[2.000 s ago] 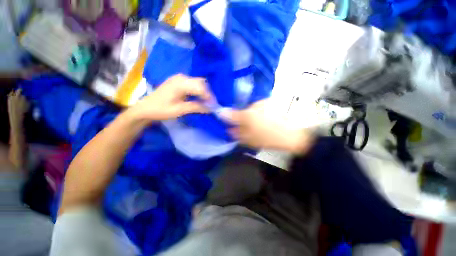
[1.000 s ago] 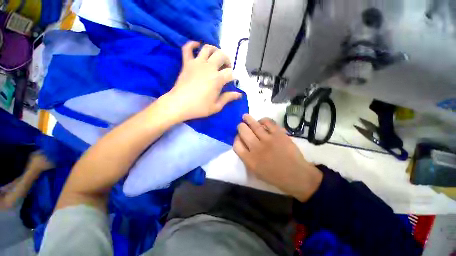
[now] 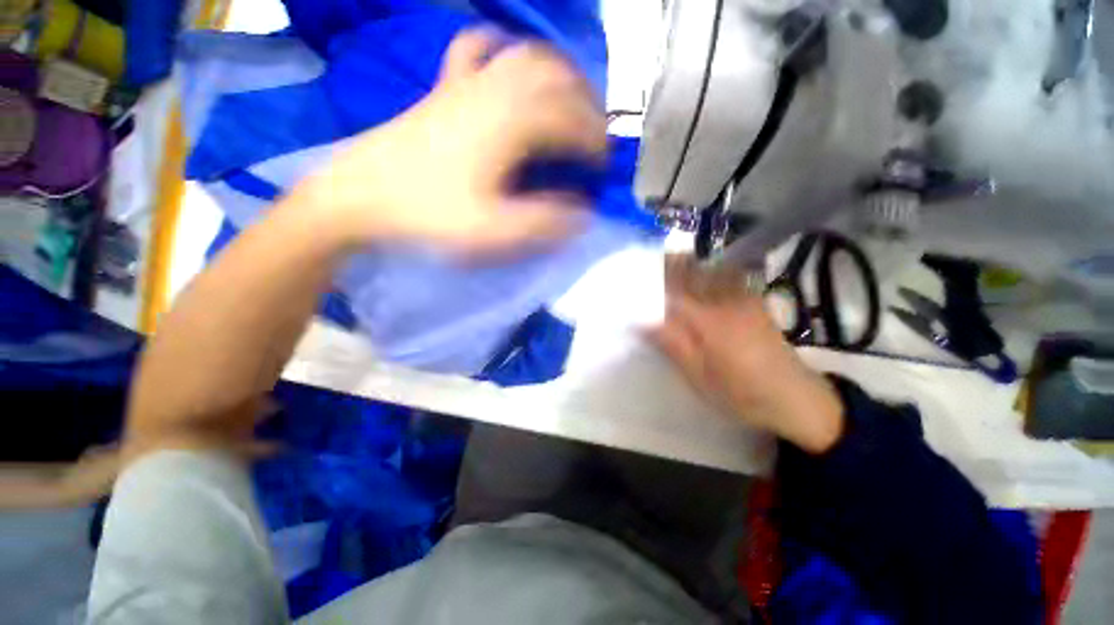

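Note:
The royal-blue garment piece [image 3: 391, 61] lies on the white table left of the sewing machine [image 3: 843, 134], with a paler blue panel [image 3: 428, 305] at its near side. My left hand [image 3: 489, 147] is blurred over the blue cloth, fingers curved; whether it grips the cloth is hidden. My right hand [image 3: 727, 336] is close to the presser foot and needle [image 3: 696, 223], at the cloth's right side. Its fingertips are blurred, and a grip cannot be made out.
Black-handled shears [image 3: 843, 293] lie right of my right hand, then snips [image 3: 965, 324] and a dark block [image 3: 1073, 391]. A red basket [image 3: 1060, 549] is below at right. A purple tray [image 3: 61, 147] is at far left. Another person's arm [image 3: 61, 480] shows at left.
The cloth's right side is now at the needle. The paler panel has moved up from the lap onto the table. My right hand has moved right, closer to the needle; my left hand is raised slightly.

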